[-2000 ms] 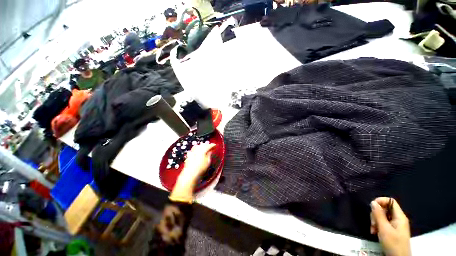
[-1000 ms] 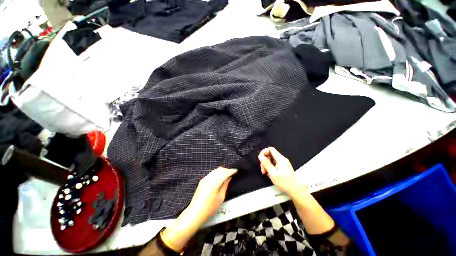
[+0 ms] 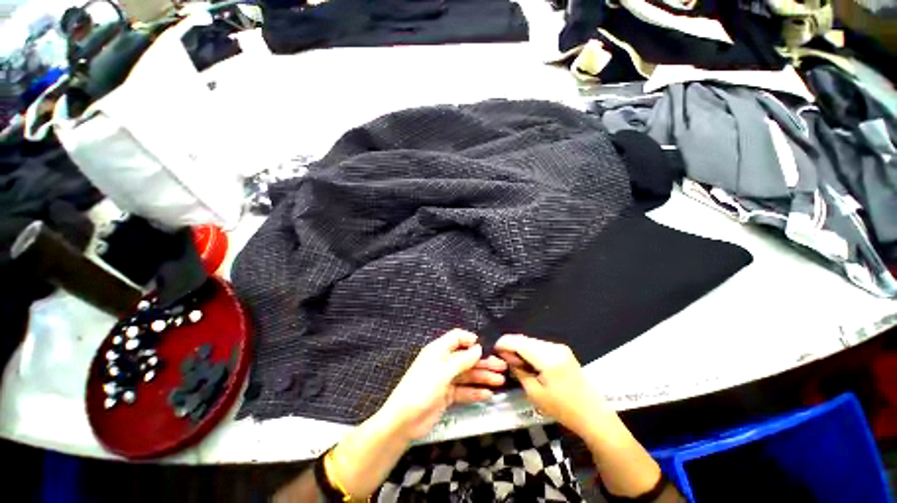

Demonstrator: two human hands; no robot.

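The dark checked garment [image 3: 443, 206] lies rumpled on the white table. Its plain black panel [image 3: 620, 285] is spread at the right. My left hand [image 3: 443, 378] pinches the garment's near edge between its fingertips. My right hand [image 3: 541, 368] is close beside it, fingertips pinched together at the same edge; a needle or thread cannot be made out. Dark buttons [image 3: 286, 381] show on the garment's near left part. The round red tray [image 3: 241, 339] at the left holds flat dark buttons [image 3: 200, 381] and small shiny white-and-black pieces [image 3: 133, 344].
A dark cylinder [image 3: 74, 267] and a red round item [image 3: 209, 248] lie by the tray. A white bag [image 3: 148, 167] stands behind them. Grey garments [image 3: 738, 138] lie at the right, black ones [image 3: 393, 24] at the back. A blue bin [image 3: 787, 452] is below the table.
My left hand has left the tray and come to the garment's edge. My right hand has moved in beside it, and the fingertips have come closer together. The view has turned right.
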